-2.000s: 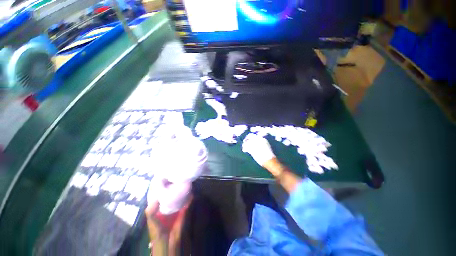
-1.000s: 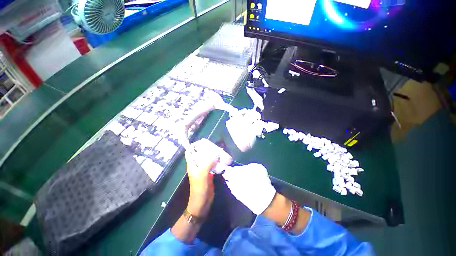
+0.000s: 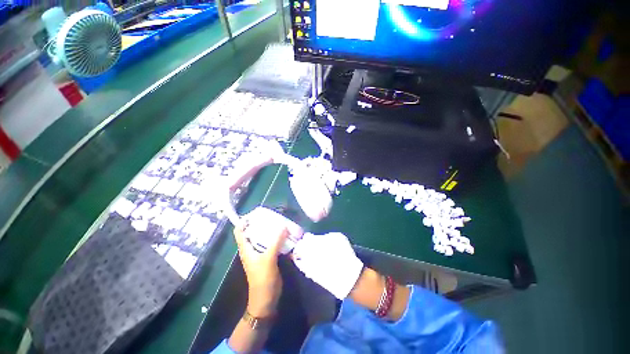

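A pale pink and white headset (image 3: 310,190) is held over the green bench's front left, its curved headband arching to the left. My bare left hand (image 3: 261,266) grips its nearer ear cup. My gloved right hand (image 3: 327,261) is at the right edge of that cup, fingertips touching it; whether a small piece is between them cannot be told. The farther cup hangs just above or rests on the bench. Small white plug-in pieces (image 3: 444,220) lie in a curved heap on the right of the bench. More white pieces are partly hidden behind the farther cup.
A clear tray with rows of white pieces (image 3: 166,187) is at left, with a dark grey bag (image 3: 103,290) over its near end. Stacked trays (image 3: 276,69) stand farther back. A black PC case (image 3: 407,148) lies under the monitor (image 3: 442,41). A fan (image 3: 88,43) is at back left.
The right hand has moved from the small pieces to the headset cup. The headset, earlier upright at left, is now turned with its headband to the left. The camera view has shifted.
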